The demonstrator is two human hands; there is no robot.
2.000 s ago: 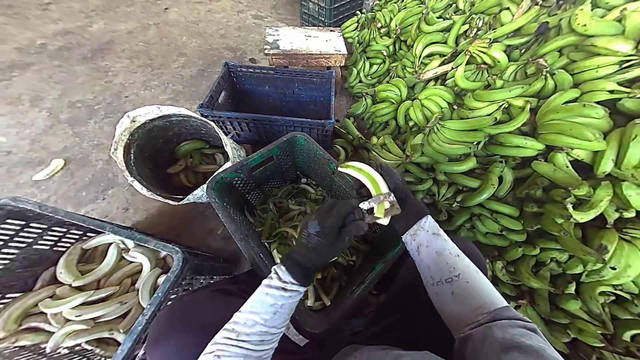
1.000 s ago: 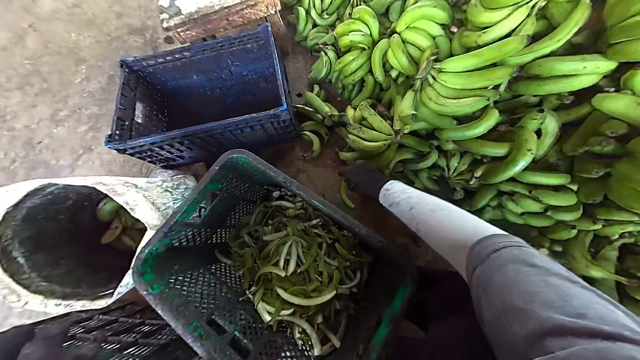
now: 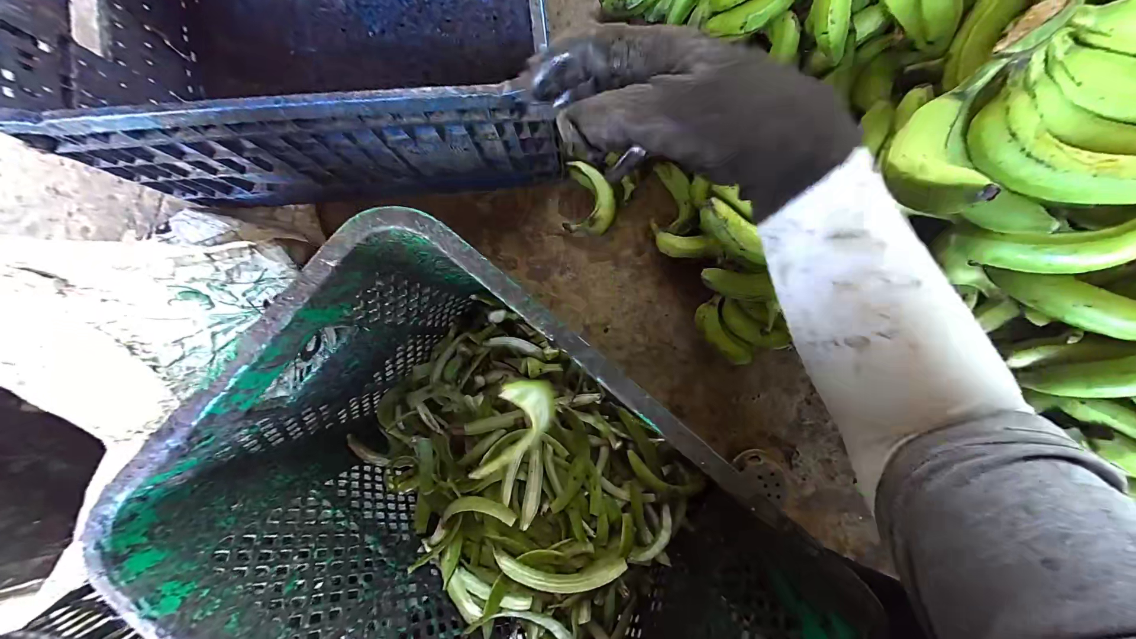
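Observation:
My right hand [image 3: 701, 106], in a dark glove, reaches from the right to the near right corner of a blue plastic crate [image 3: 302, 142]. Its fingertips overlap the crate's rim; blur hides whether they grip it. Below lies a green plastic crate [image 3: 568, 342], tilted in view, with many green banana or plantain peels [image 3: 532, 479] inside. Small green bananas or plantains [image 3: 599, 200] lie on the floor just under my right hand. My left hand is out of view.
Large green banana or plantain bunches [image 3: 1047, 133] are heaped at the right, beside my forearm. A whitish sack-like container [image 3: 106, 311] with a dark opening stands at the left, next to the green crate. Stained floor [image 3: 568, 266] shows between crates and heap.
Two seconds ago both hands were at a partly peeled fruit over the green crate. My right hand then was beside the green bunches and is now at the blue crate's corner. The view has moved closer.

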